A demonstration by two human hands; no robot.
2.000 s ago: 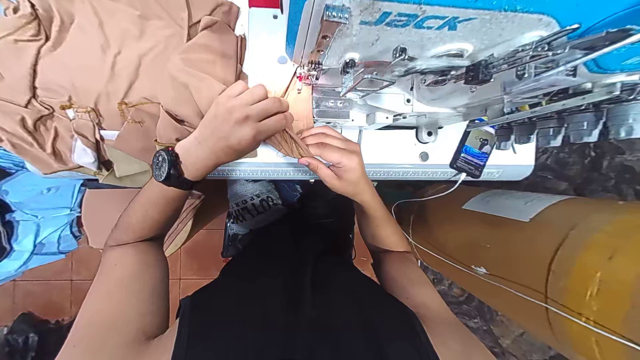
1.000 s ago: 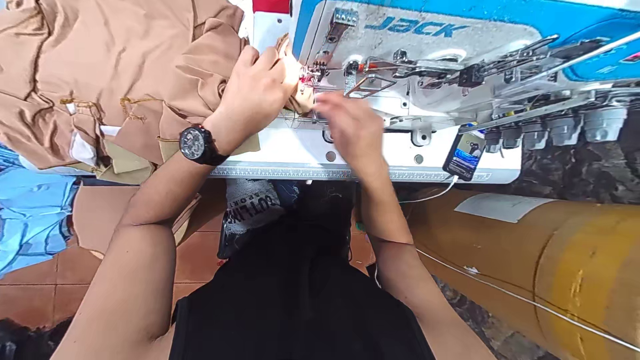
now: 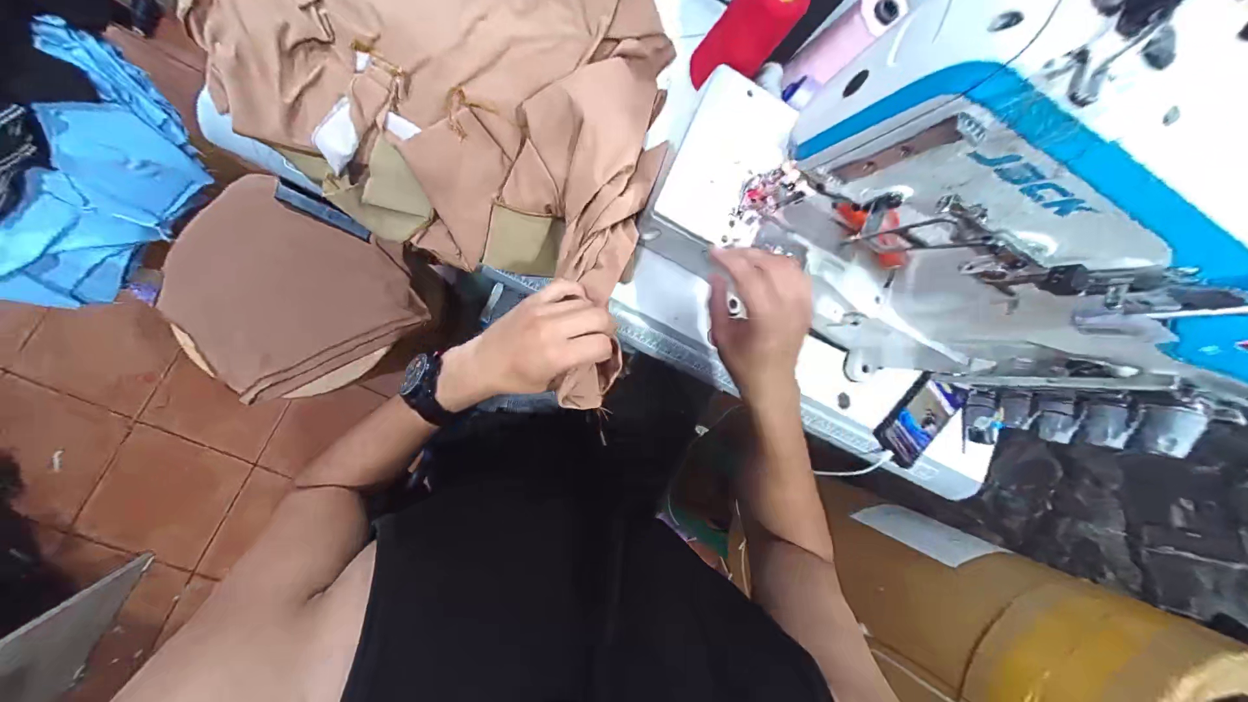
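My left hand (image 3: pixel 546 341), with a black watch at its wrist, grips a bunched end of tan fabric (image 3: pixel 595 244) at the front edge of the table. Loose threads hang from that end. The fabric runs back into a heap of tan garment pieces (image 3: pixel 478 156) on the left. My right hand (image 3: pixel 765 312) is beside the needle area of a Jack sewing machine (image 3: pixel 926 244), its fingers apart and a little blurred, with nothing visible in them.
A phone (image 3: pixel 916 419) with a white cable lies at the table's front edge. Stacked brown pieces (image 3: pixel 283 283) and light blue cloth (image 3: pixel 88 205) are at the left. A red thread cone (image 3: pixel 746 39) stands behind. A large brown roll (image 3: pixel 1014 614) lies at the lower right.
My left hand has drawn the fabric's end away from the needle area to the table's front edge. The view has swung strongly to the left.
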